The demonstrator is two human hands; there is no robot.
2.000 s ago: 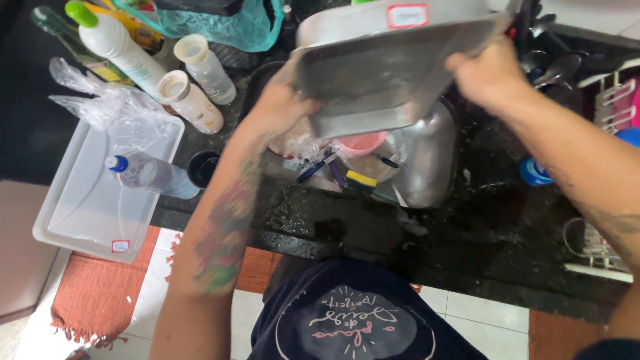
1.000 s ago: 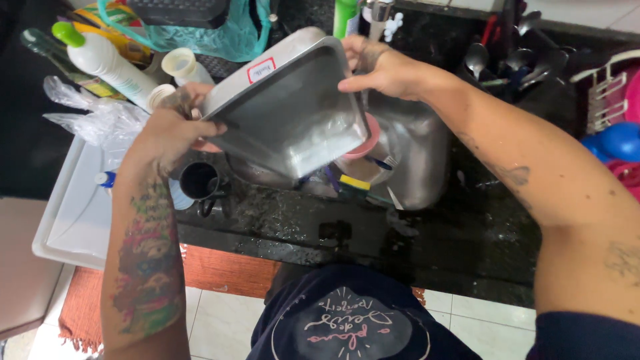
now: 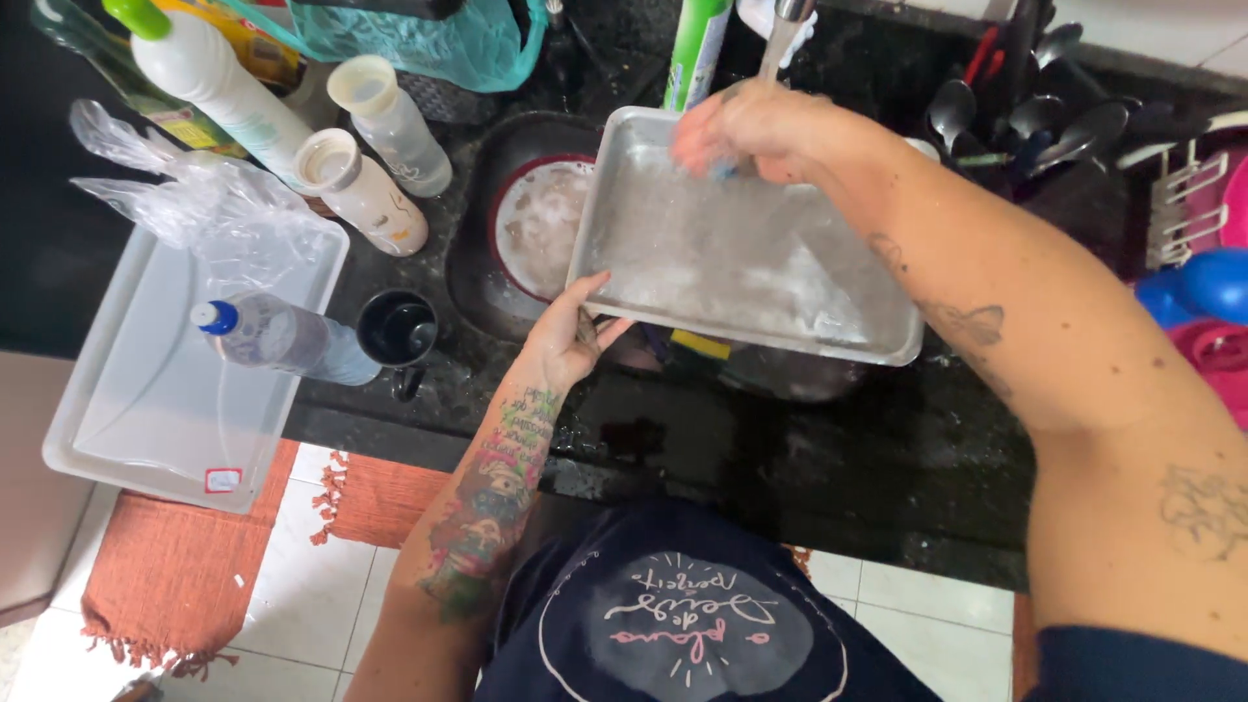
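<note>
A rectangular metal baking pan (image 3: 721, 244), wet inside with whitish patches, lies level over the sink. My left hand (image 3: 575, 336) grips its near left corner, thumb on the rim and fingers beneath. My right hand (image 3: 746, 136) is at the pan's far side under the running faucet (image 3: 788, 12), blurred; whether its fingers hold anything cannot be told. Left of the pan, a dark red-rimmed bowl (image 3: 546, 229) of foamy water sits in the smaller basin. A yellow sponge (image 3: 700, 344) shows just below the pan's near edge. The pan hides most of the larger basin.
On the left stand two pale bottles (image 3: 375, 205) (image 3: 400, 127), a black mug (image 3: 397, 329), a blue-capped plastic bottle (image 3: 283, 336) and a white plastic lid or tray (image 3: 185, 390). Metal spoons (image 3: 951, 112) and a dish rack (image 3: 1185, 210) are at the right. A green bottle (image 3: 694, 54) stands behind the pan.
The pan was held tilted in both hands; now it lies flatter, further right than one second ago. My right hand has left the pan's rim and moved over its far side, by the faucet.
</note>
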